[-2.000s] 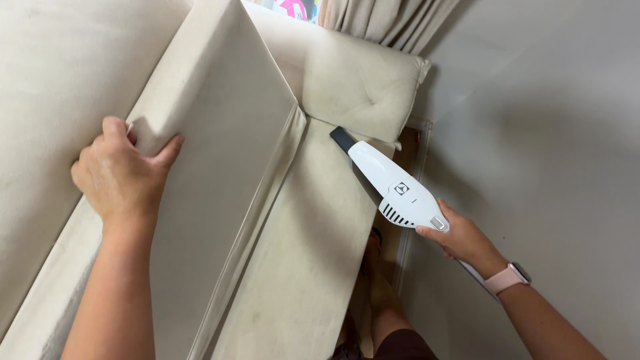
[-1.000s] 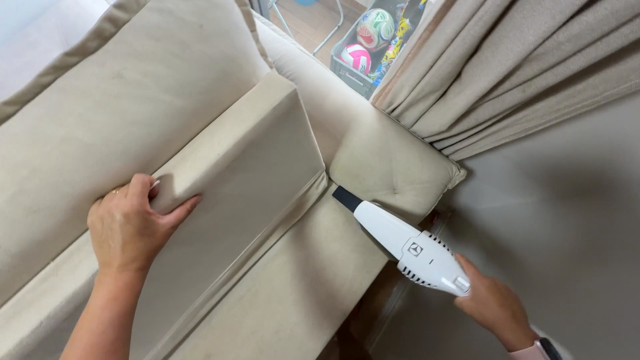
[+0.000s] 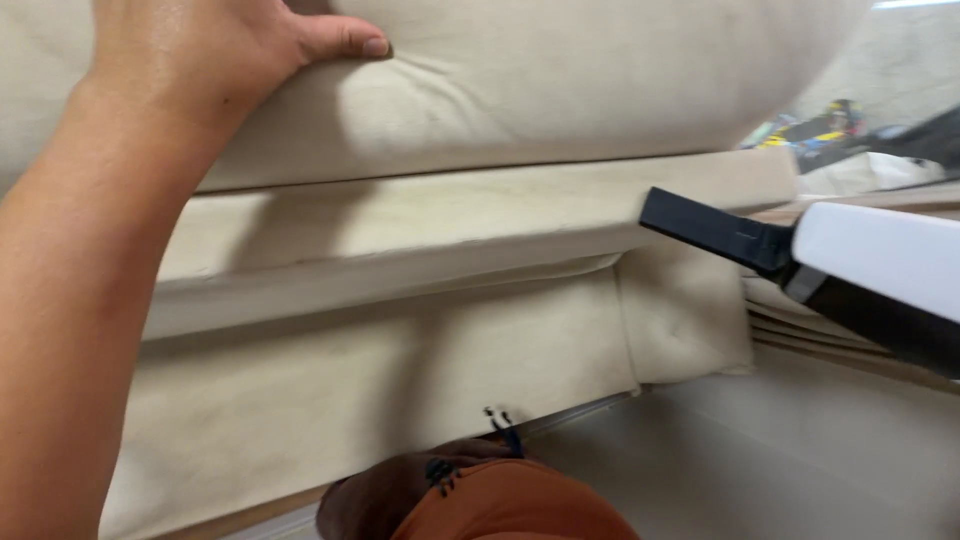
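Observation:
At the upper left my left hand (image 3: 217,52) presses on a large cream cushion (image 3: 570,75), thumb spread along its front face. Beneath that cushion lies a long cream seat cushion (image 3: 465,214), with a lower fabric-covered sofa base (image 3: 360,367) below it. A white handheld vacuum cleaner (image 3: 877,255) enters from the right edge. Its black crevice nozzle (image 3: 697,221) points left, in front of the seat cushion's right end; whether it touches the fabric cannot be told. My right hand is outside the frame.
A tufted cream pad (image 3: 682,322) adjoins the base's right end. Folded curtain fabric (image 3: 810,322) hangs below the vacuum, beside a grey wall (image 3: 787,450). My legs and orange clothing (image 3: 517,502) are at the bottom. Blurred colourful items (image 3: 817,131) lie at upper right.
The vacuum's nozzle has left the gap by the tufted pad and is now higher, by the seat cushion's end. My left hand has moved onto the upper cushion. The view has turned.

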